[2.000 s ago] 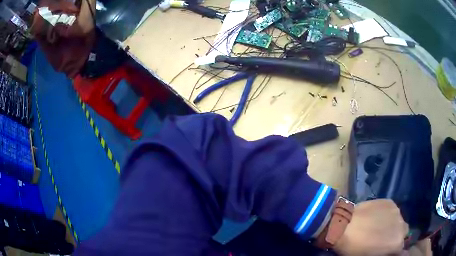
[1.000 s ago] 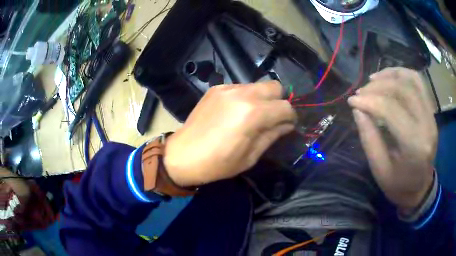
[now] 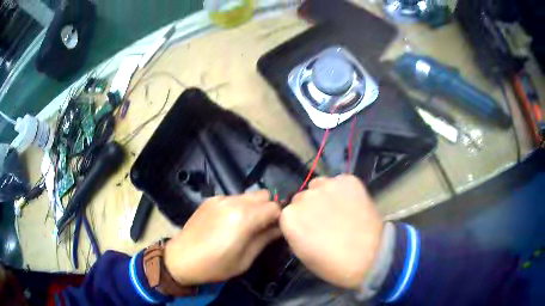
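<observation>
The black rear housing [image 3: 173,143] lies open in front of me, its near part under my hands. Red speaker wires [image 3: 317,160] run from the speaker driver [image 3: 333,80] on the black front panel [image 3: 276,63] down to my fingers. My left hand [image 3: 221,236] pinches the wires beside a small green piece [image 3: 276,195]. My right hand [image 3: 334,230] is closed against it, fingertips touching my left hand's, also on the red wires. The fingers hide the wire ends. A black tube [image 3: 222,160] lies inside the housing.
Left of the housing are a black bar [image 3: 142,217], blue-handled pliers [image 3: 87,236], a long black tapered tool [image 3: 98,179] and scrap circuit boards [image 3: 85,124]. Right of the panel is a blue power screwdriver [image 3: 451,85]. Yellowish tape [image 3: 231,13] sits at the back.
My right hand has moved from hovering open at the right to meet my left hand at the wires. The view has shifted, showing the whole driver and panel; the blue glow no longer shows.
</observation>
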